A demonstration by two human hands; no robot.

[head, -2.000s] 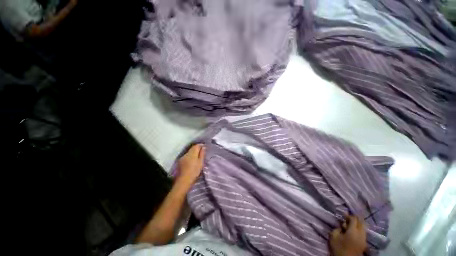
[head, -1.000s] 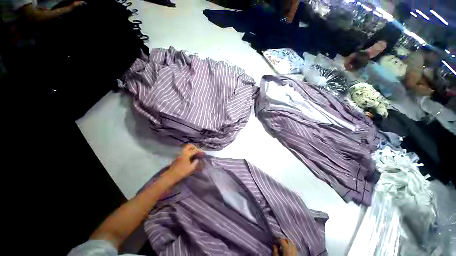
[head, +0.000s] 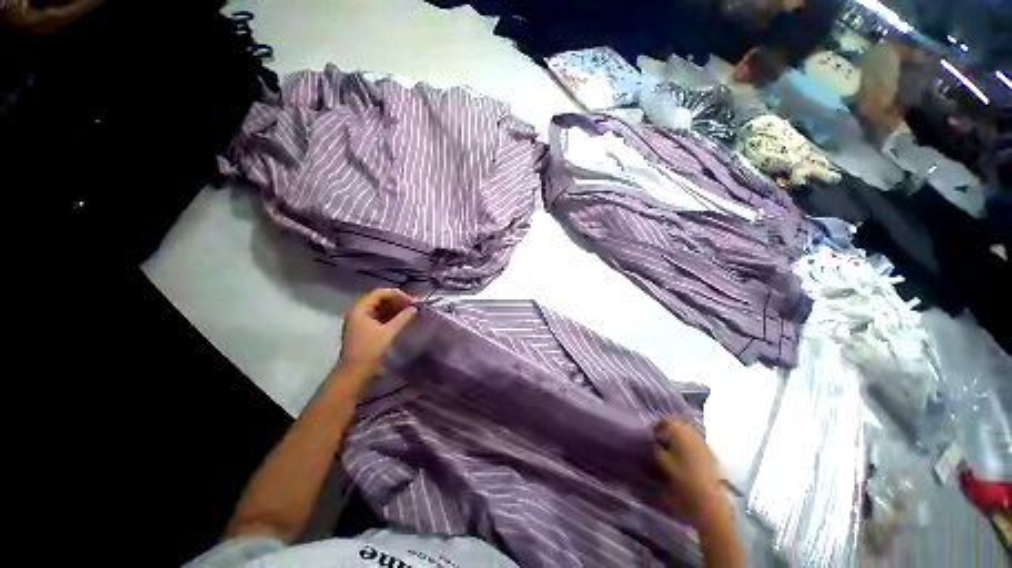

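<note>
A purple shirt with white stripes [head: 455, 455] lies spread on the white worktable [head: 277, 333] in front of me. My left hand [head: 377, 324] pinches the shirt's edge at its upper left end. My right hand [head: 682, 460] grips the same long edge strip lower right, and looks blurred. The strip is stretched between both hands over the striped cloth. Buttons are too small or blurred to make out.
A bunched shirt pile [head: 411, 166] lies beyond my left hand. A flatter shirt stack [head: 677, 244] lies right of it. Plastic strips [head: 816, 455], white tangled strips [head: 871, 316] and a red item [head: 985, 490] are at right. Black garments [head: 122, 122] are at left.
My view has shifted. The shirt's opening with its pale inside, visible before, is now covered by the purple front strip pulled taut. My right hand has come up and further into view.
</note>
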